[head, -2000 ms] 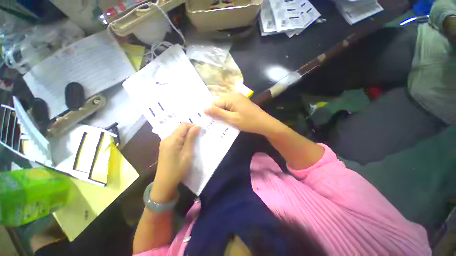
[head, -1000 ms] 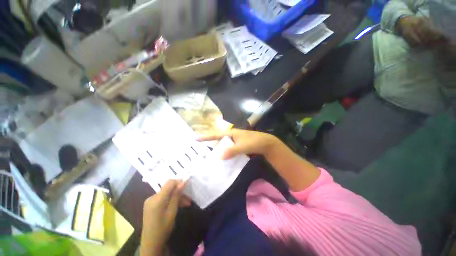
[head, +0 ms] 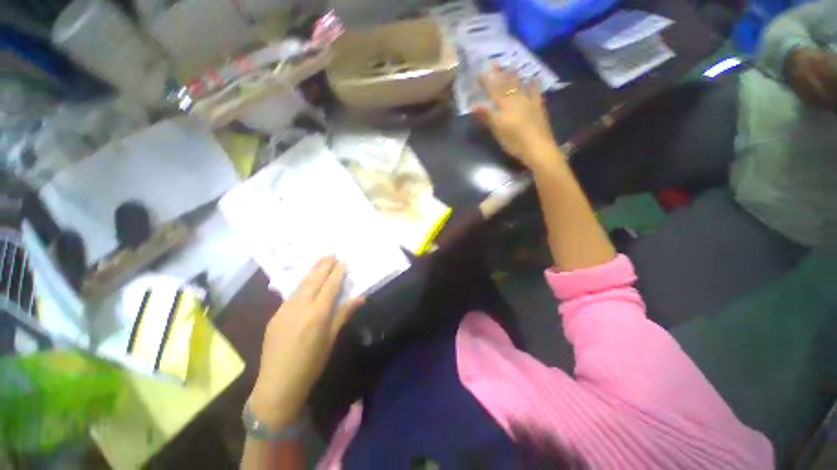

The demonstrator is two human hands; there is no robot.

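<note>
A stack of white leaflets [head: 303, 207] lies flat on the dark table before me. My left hand [head: 310, 326] rests on its near edge, fingers extended and palm down. My right hand [head: 514, 115] is stretched out to the back right, fingers spread over printed folded leaflets [head: 491, 46] beside the tan carton. Whether it touches or holds a leaflet there is hidden under the fingers and blurred.
The tan carton [head: 395, 69] stands behind. A blue bin [head: 551, 18] and more folded leaflets [head: 624, 46] are at back right. A clear bag [head: 385, 174] lies right of the stack. A green item [head: 55, 404] is at left. Another person's hand [head: 812, 78] shows far right.
My right hand has left the sheet before me and reached to the leaflets at back right. The printed sheet both hands held is no longer between them. My left hand now lies flat on the stack.
</note>
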